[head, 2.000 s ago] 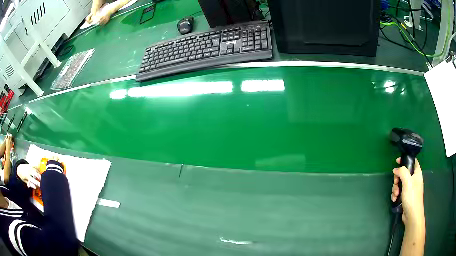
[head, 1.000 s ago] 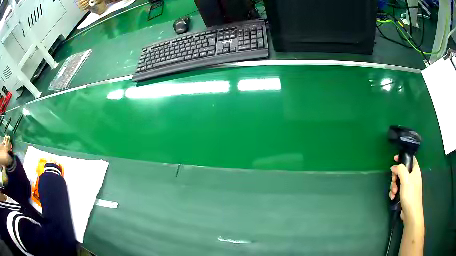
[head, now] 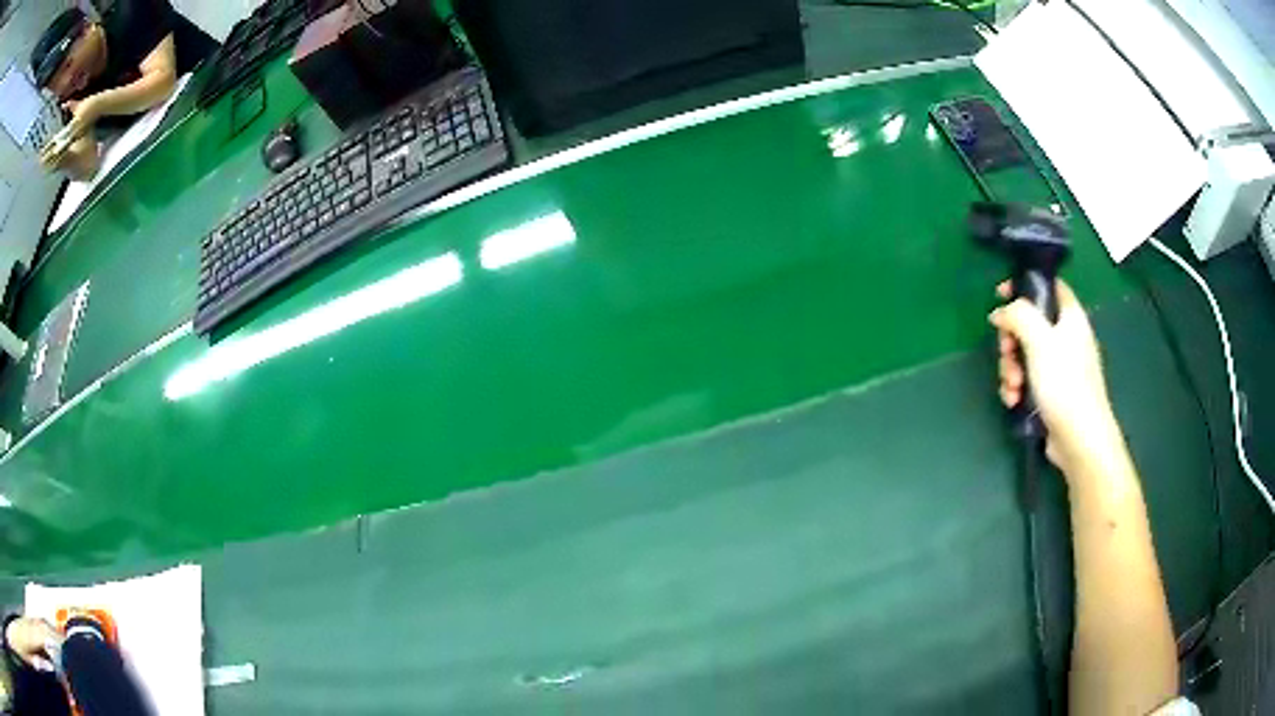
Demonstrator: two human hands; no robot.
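My right hand [head: 1049,357] is closed around the grip of a black handheld barcode scanner [head: 1028,238], held upright at the right with its wide head at the top. A thin black cable runs down from the grip. A phone mid-frame assembly [head: 984,144], a thin dark rectangle with a black part at its far end, lies on the glossy green belt [head: 671,280] just beyond the scanner head. The scanner head partly overlaps its near end in view. My left hand is not in view.
A black keyboard [head: 357,189], mouse [head: 281,147] and large black monitor [head: 629,49] stand beyond the belt. White sheet [head: 1105,133] and white box [head: 1230,196] with white cable are at right. A coworker's hand and dark sleeve are over a white sheet [head: 161,629] at lower left; another person sits at upper left.
The view has turned to the right. The phone assembly, white box and white cable have come into view. The scanner, still in my right hand, now appears higher and farther left in the picture.
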